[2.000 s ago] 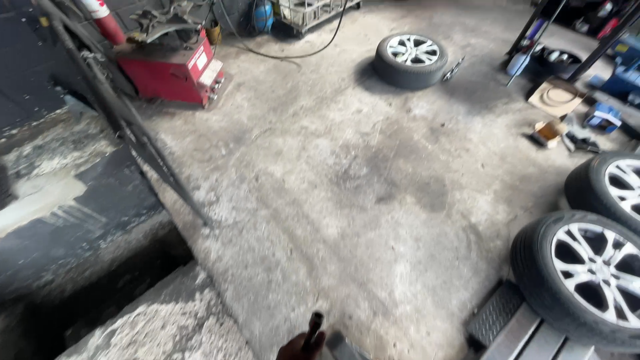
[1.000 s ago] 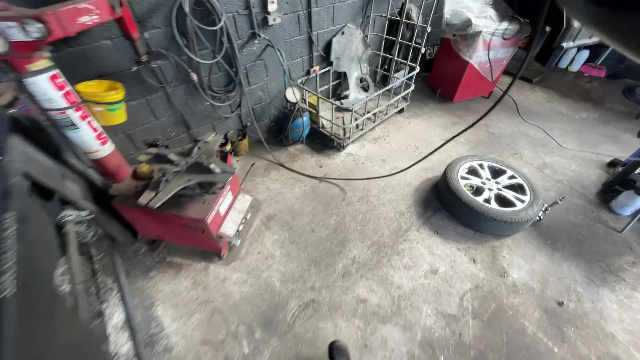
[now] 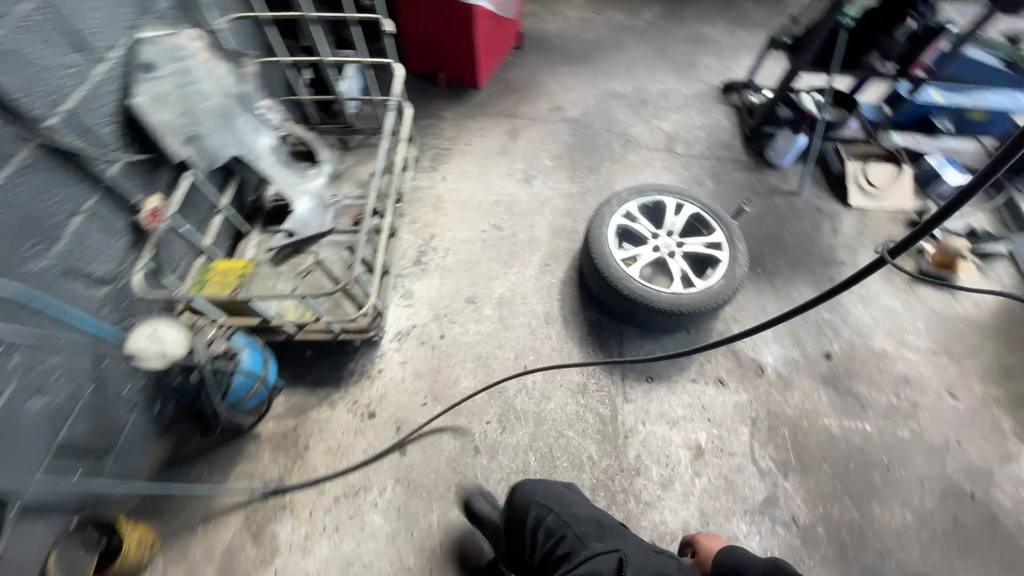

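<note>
My right hand [image 3: 701,550], in a black sleeve, is at the bottom edge beside my black-trousered leg [image 3: 564,524]. Its fingers look curled, but whether they hold anything is hidden. Left of the leg is a blurred dark rounded object [image 3: 482,512]; a brownish patch below it may be my left hand [image 3: 468,554], too blurred to read its grip. Farther ahead a tyre on a silver alloy wheel [image 3: 670,244] lies flat on the concrete floor. A black hose [image 3: 552,368] crosses in front of the wheel.
A metal cage trolley [image 3: 384,240] holding metal parts stands left by the dark block wall [image 3: 48,216]. A blue canister [image 3: 250,372] is beside it. A red cabinet [image 3: 456,40] stands behind. At right are a dark stand [image 3: 800,64], an open cardboard box [image 3: 880,180] and clutter.
The view has swung widely and moved nearer the single wheel and the cage trolley. My leg and right sleeve now show at the bottom.
</note>
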